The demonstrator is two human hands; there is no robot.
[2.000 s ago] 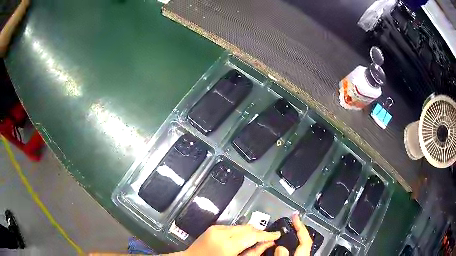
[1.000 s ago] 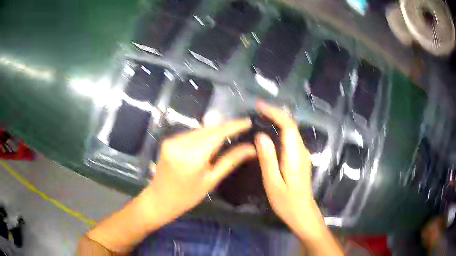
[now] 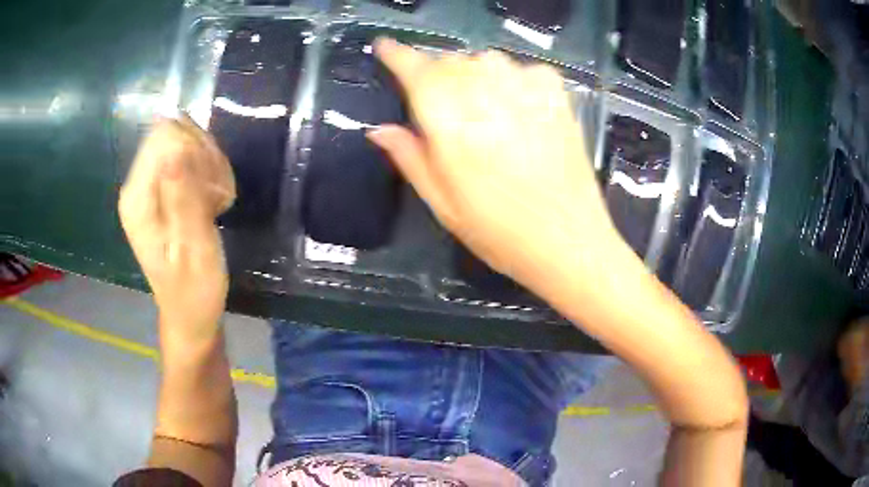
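Note:
Black phone cases lie in the pockets of a clear blister tray (image 3: 297, 143) in front of me. My left hand (image 3: 178, 185) is curled at the tray's left edge; its fingertips are hidden, so I cannot tell if it grips the rim. My right hand (image 3: 495, 143) reaches over the near row. Its thumb and index finger are apart at the right side of the second phone case (image 3: 351, 190), which has a white patch at its near end. What lies under the right palm is hidden. The leftmost near phone case (image 3: 252, 124) shows between the hands.
The tray lies on a glossy green bench (image 3: 67, 181) with a curved near edge. My jeans (image 3: 381, 390) are below that edge. A yellow line (image 3: 86, 331) runs on the grey floor. Red objects show at the far left (image 3: 24, 276) and lower right (image 3: 759, 371). Another person's arm is partly visible at the right edge.
The view has moved down and nearer the tray; shelf, bottle and fan are out of view. My hands, together over a dark case earlier, are now apart, the left at the tray's left edge.

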